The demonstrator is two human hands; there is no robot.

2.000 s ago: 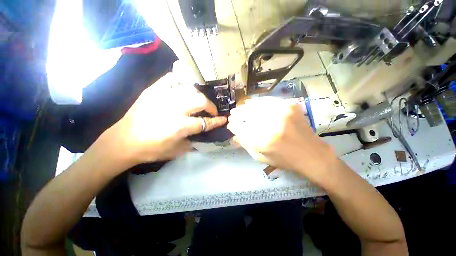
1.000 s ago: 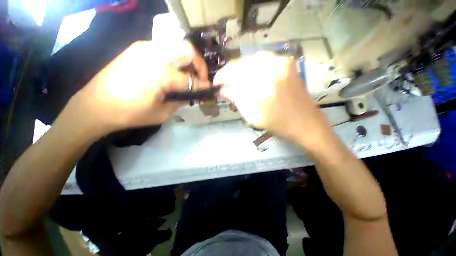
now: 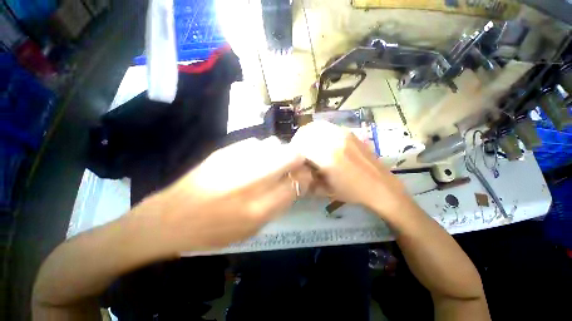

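A black garment (image 3: pixel 182 119) with a red edge lies on the left of the white table and reaches to the presser foot and needles (image 3: pixel 284 119). My left hand (image 3: pixel 251 188) and my right hand (image 3: pixel 332 157) meet just in front of the presser foot, blurred and overexposed. Dark fabric shows between the fingertips of both hands. A ring is on my left hand. The fingertips are partly hidden. The blue handle of the snips (image 3: pixel 375 139) lies on the machine bed just right of my right hand.
The cream machine (image 3: pixel 376 100) fills the back and right, with a dark metal frame (image 3: pixel 342 88) right of the needles. A white lamp tube (image 3: pixel 161 50) hangs at upper left. Thin grey tweezers (image 3: pixel 490 187) and a cardboard scrap (image 3: pixel 481 199) lie at right.
My hands have come together, and my left hand has moved right against my right hand. The strip of dark hem stretched between them a second ago is now mostly hidden. The camera view has shifted.
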